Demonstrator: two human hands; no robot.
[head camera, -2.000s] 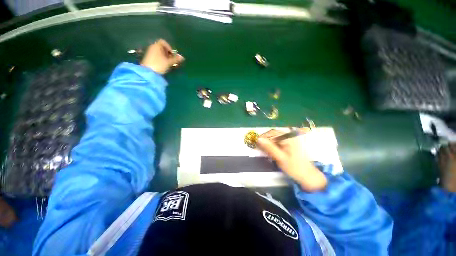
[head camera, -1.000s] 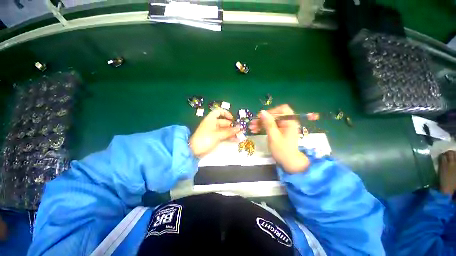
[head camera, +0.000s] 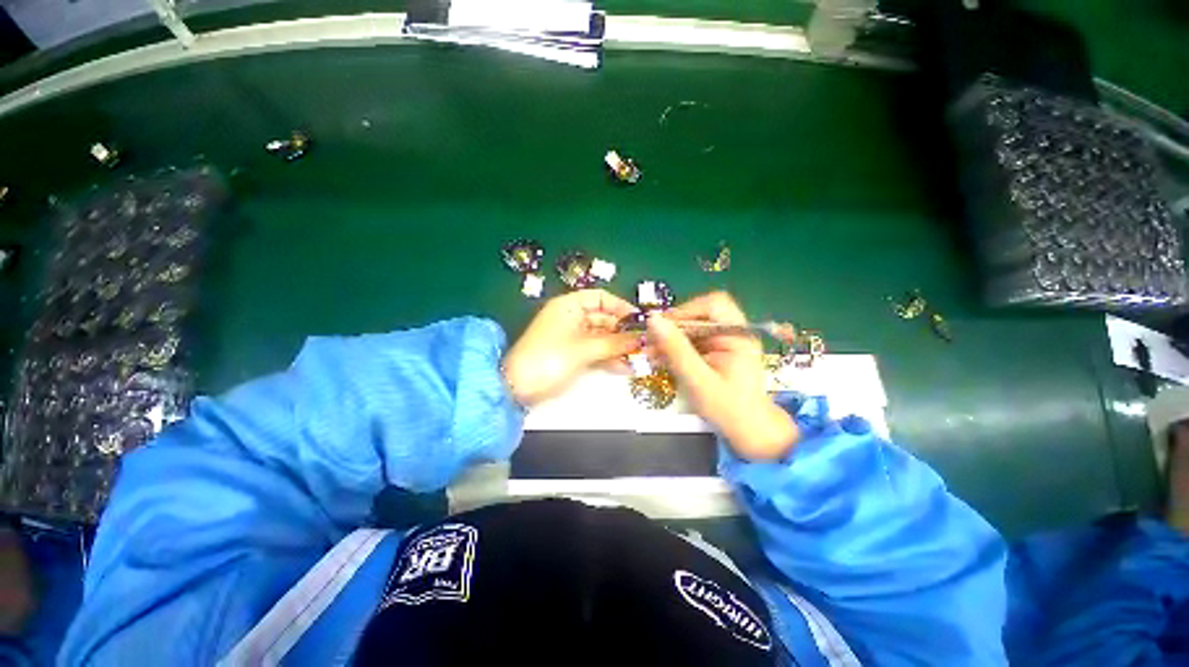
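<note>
My left hand (head camera: 574, 345) and my right hand (head camera: 717, 371) meet above the back edge of the white work pad (head camera: 835, 378). My left fingertips hold a small dark round module (head camera: 635, 322), mostly hidden by fingers. My right hand grips a slim tool, likely tweezers (head camera: 737, 330), lying across the fingers with its tip at the module. A pile of small gold parts (head camera: 655, 388) lies on the pad just below the fingertips. Loose modules with white tabs lie behind the hands, one at the left (head camera: 523, 255), one beside it (head camera: 576, 270) and one close to the fingers (head camera: 655, 293).
A blister tray (head camera: 111, 339) stands at the left, stacked trays (head camera: 1089, 196) at the right. More modules lie further back, one in the middle (head camera: 622, 167) and one at the left (head camera: 290, 145). Small gold-dark pieces (head camera: 909, 306) lie right. Papers (head camera: 522, 16) rest on the far rail. Sleeves show at both sides.
My left hand has come from the far left to the pad and now meets my right hand. My right hand has moved off the gold pile. The fingertips are closer together than one second ago.
</note>
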